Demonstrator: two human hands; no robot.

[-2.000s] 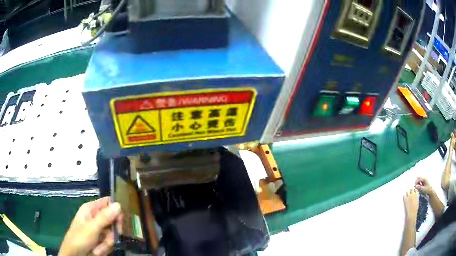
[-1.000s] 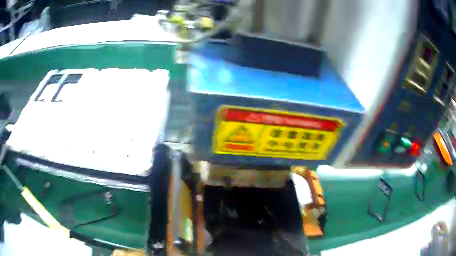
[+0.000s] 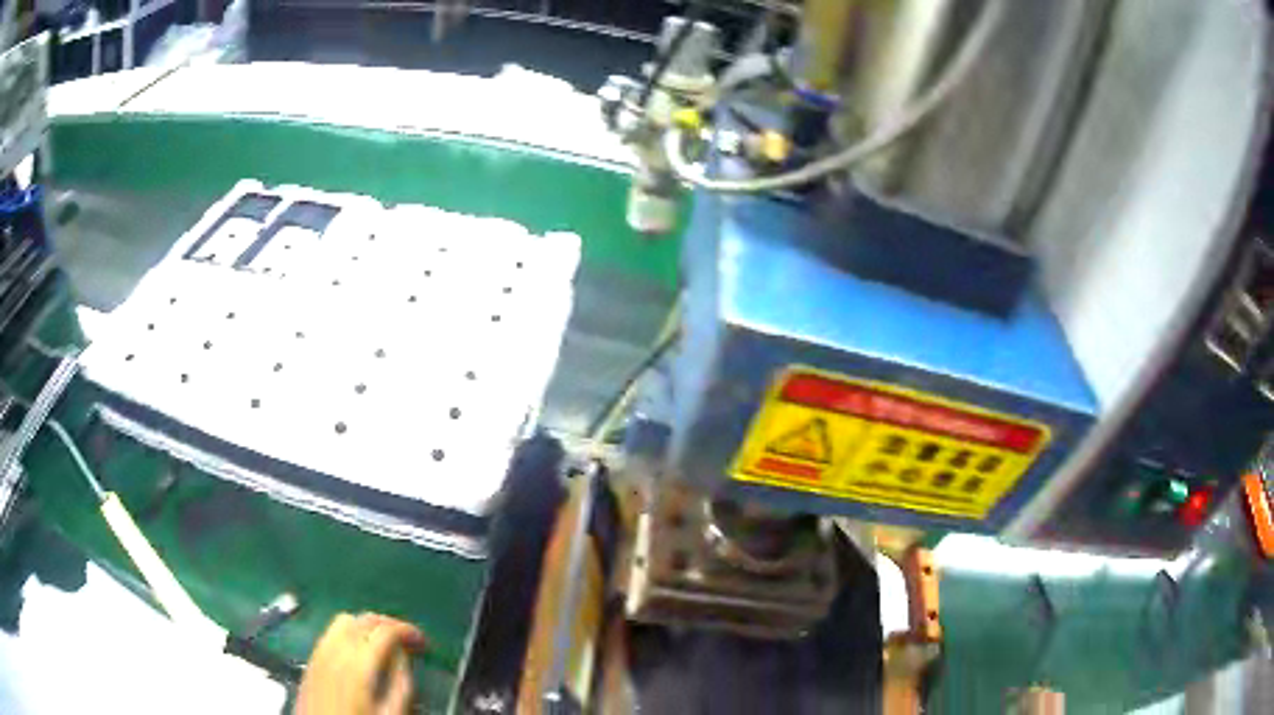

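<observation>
The metal press head (image 3: 729,566) is down on its round shaft below the blue housing (image 3: 894,300), which bears the warning label. A tan-brown fixture (image 3: 566,601) with a thin upright dark part stands left of the shiny black cover (image 3: 762,671). My left hand (image 3: 359,668) is at the bottom edge, left of the fixture, blurred and cut off; its fingertips and any hold are hidden. A small skin-toned blur shows at the bottom edge, right of the press; I cannot tell whether it is my right hand.
The white blister tray (image 3: 335,363) lies at the left on the green belt, with two dark-outlined pieces in its far corner. A yellow-handled tool (image 3: 147,559) lies lower left. The control box (image 3: 1167,475) is at the right. An orange-brown block (image 3: 915,615) stands beside the cover.
The view has swung left. The press head has come down, showing its shaft. My left hand, earlier at the fixture's left edge, then out of view, is now farther left at the bottom edge.
</observation>
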